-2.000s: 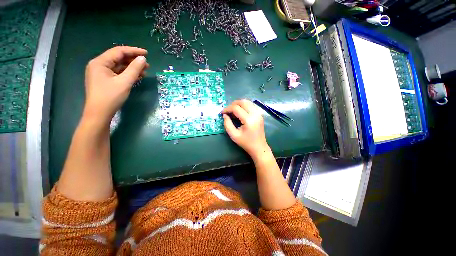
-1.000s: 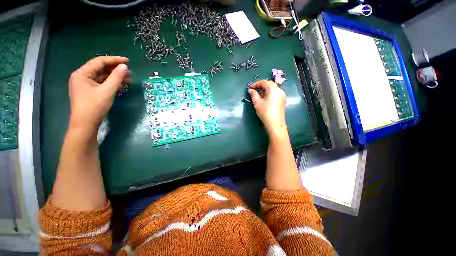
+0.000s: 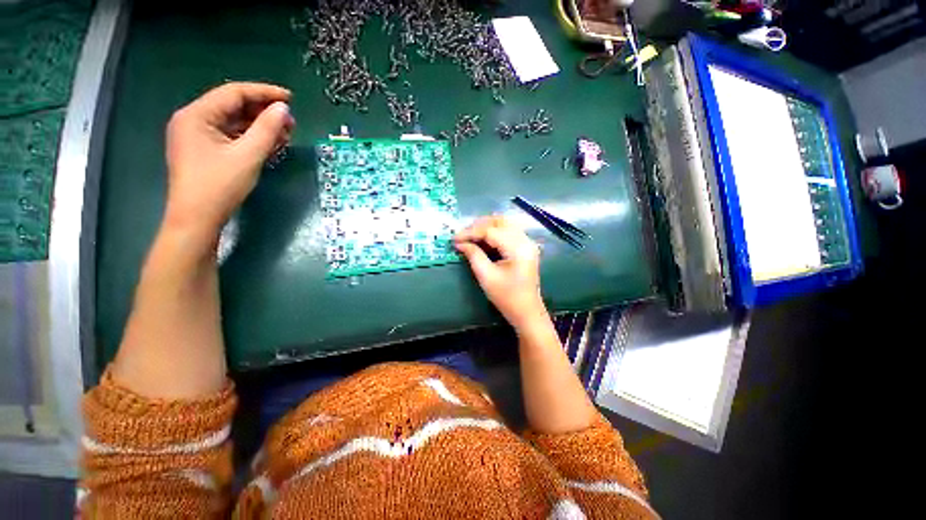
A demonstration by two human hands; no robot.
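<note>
The green circuit board panel [image 3: 391, 203] lies flat on the dark green benchtop, with bright glare across its middle. My right hand [image 3: 503, 266] is at the board's right edge, thumb and fingertips together low on that edge; whether a small component is between them is too small to tell. My left hand [image 3: 221, 152] is raised beyond the board's upper left, thumb and index finger nearly meeting; what they hold, if anything, cannot be made out. Small components [image 3: 276, 156] show beside its fingertips. Dark tweezers [image 3: 551, 221] lie on the bench right of the board, tips apart.
A component heap [image 3: 406, 41] spreads at the back, with small clusters [image 3: 524, 125] nearer the board. A white slip [image 3: 526, 49] and a pink-white lump [image 3: 589, 157] lie on the bench. A blue-framed holder [image 3: 726, 183] stands right. A metal-edged tray [image 3: 73, 203] holds green boards at left.
My right hand has moved from the small components near the pink-white lump back to the board's right edge, uncovering the tweezers. My left hand keeps its pose. The view has shifted slightly.
</note>
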